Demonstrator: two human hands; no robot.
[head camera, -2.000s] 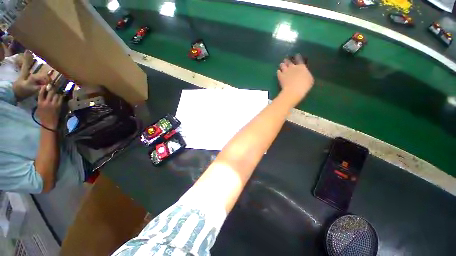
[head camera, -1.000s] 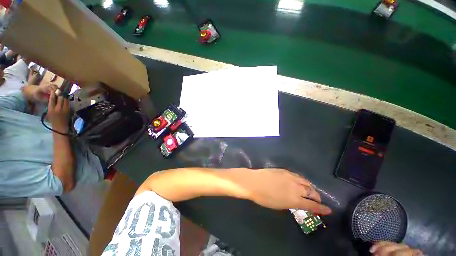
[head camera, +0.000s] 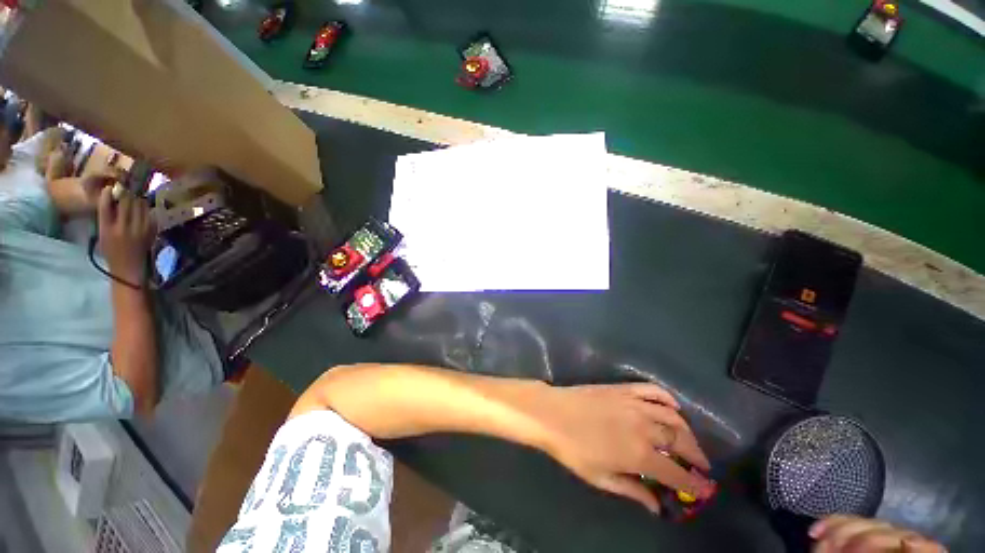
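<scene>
My left hand (head camera: 621, 437) is on the dark bench mat at the lower centre. Its fingers hold a small electronic unit (head camera: 691, 495) with a red part and a yellow spot; the hand hides much of it. My right hand (head camera: 877, 537) is cut off by the bottom edge at the lower right, its fingertips beside the round black screw dish (head camera: 825, 469) with a grey speckled surface. What it holds cannot be made out. Two open units, one of them here (head camera: 362, 255), the other just below it (head camera: 381, 298), lie by the white paper.
White paper (head camera: 502, 216) lies on the mat. A smartphone (head camera: 799, 315) lies at the right. The green conveyor (head camera: 670, 108) behind the cream edge (head camera: 756, 205) carries several spaced units. A cardboard divider (head camera: 173, 97) stands at the left, beside a black bag (head camera: 243, 259) and a seated person (head camera: 65, 281).
My left hand first came back from the conveyor with a unit. In the last second its fingers shifted on the unit, which now shows its red part. My right hand appeared at the bottom edge.
</scene>
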